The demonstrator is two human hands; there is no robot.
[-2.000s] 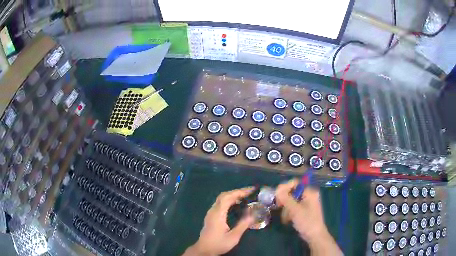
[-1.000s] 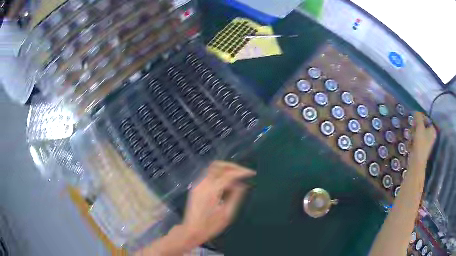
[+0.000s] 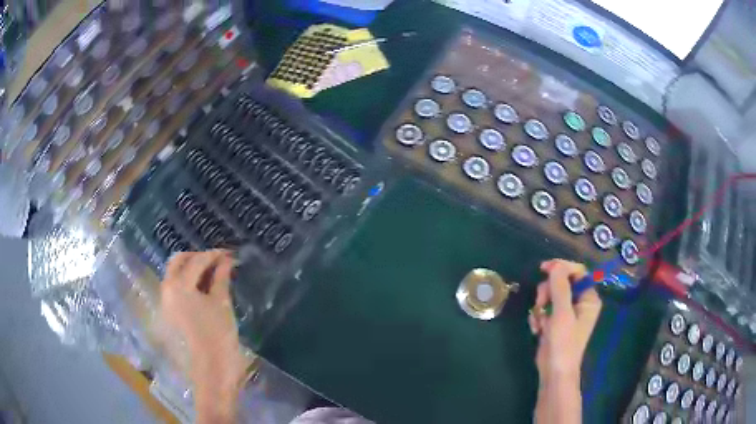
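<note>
The round metal ring fixture [image 3: 483, 293], silver-brass with a bright centre and a small side tab, lies on the green mat. My right hand [image 3: 567, 308] is just right of it and holds the blue test probe [image 3: 595, 278], which has a red dot and a thin red wire running off right. My left hand [image 3: 199, 290] is at the lower left edge of the left blister tray [image 3: 265, 267], fingers bent down over the tray's edge rows. Whether a speaker driver is between its fingertips cannot be told. Drivers stand edge-on in slanted rows in that tray.
The center blister tray [image 3: 489, 62] holds face-up drivers beyond the ring. A right tray [image 3: 655, 352] of smaller rows is at the lower right, below the clear empty tray stack [image 3: 729, 240]. A tilted tray stack [image 3: 99, 108] and the yellow dot sticker sheet [image 3: 331, 62] are at the upper left.
My left hand has moved left to the left tray's edge. My right hand has come back from the center tray's right side to beside the ring, with the probe now visible in it.
</note>
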